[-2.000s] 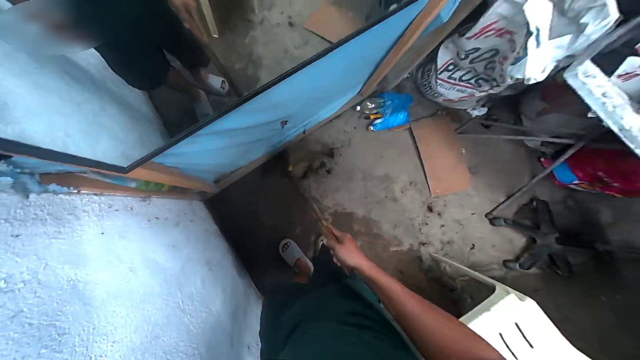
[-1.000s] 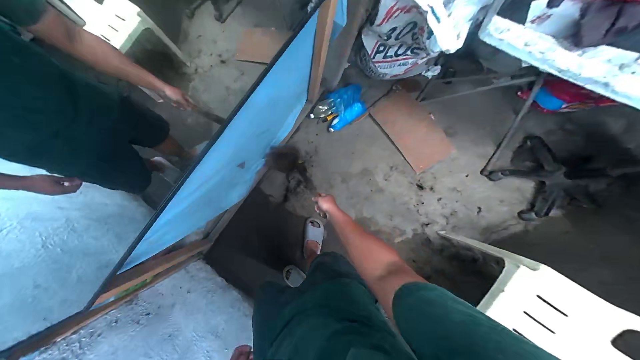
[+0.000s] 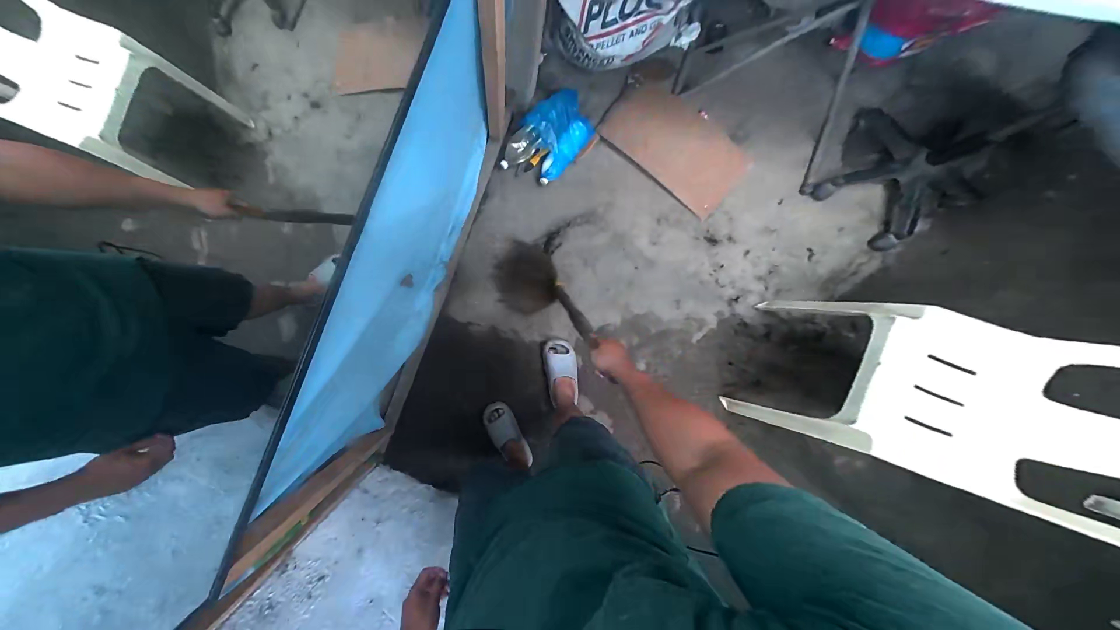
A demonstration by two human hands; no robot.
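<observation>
My right hand (image 3: 612, 359) is closed around the handle of a broom (image 3: 528, 278), whose dark, blurred head lies over the concrete floor beyond my slides. Dark debris borders the head. At the bottom, beside my green shirt, my left hand (image 3: 426, 595) shows only in part; its fingers look curled, and I cannot make out anything in it. A large mirror (image 3: 114, 350) on the left reflects my arms, my shirt and the broom handle.
A white plastic chair (image 3: 989, 385) lies at the right. A cardboard piece (image 3: 678, 144), plastic bottles with blue wrapping (image 3: 560, 131), a printed sack (image 3: 612, 31) and a black chair base (image 3: 910, 175) sit farther back. Blue sheeting (image 3: 394, 227) edges the mirror.
The broom head has moved from beside the mirror's wooden frame out over the floor, with my right hand still on the handle. The view has shifted.
</observation>
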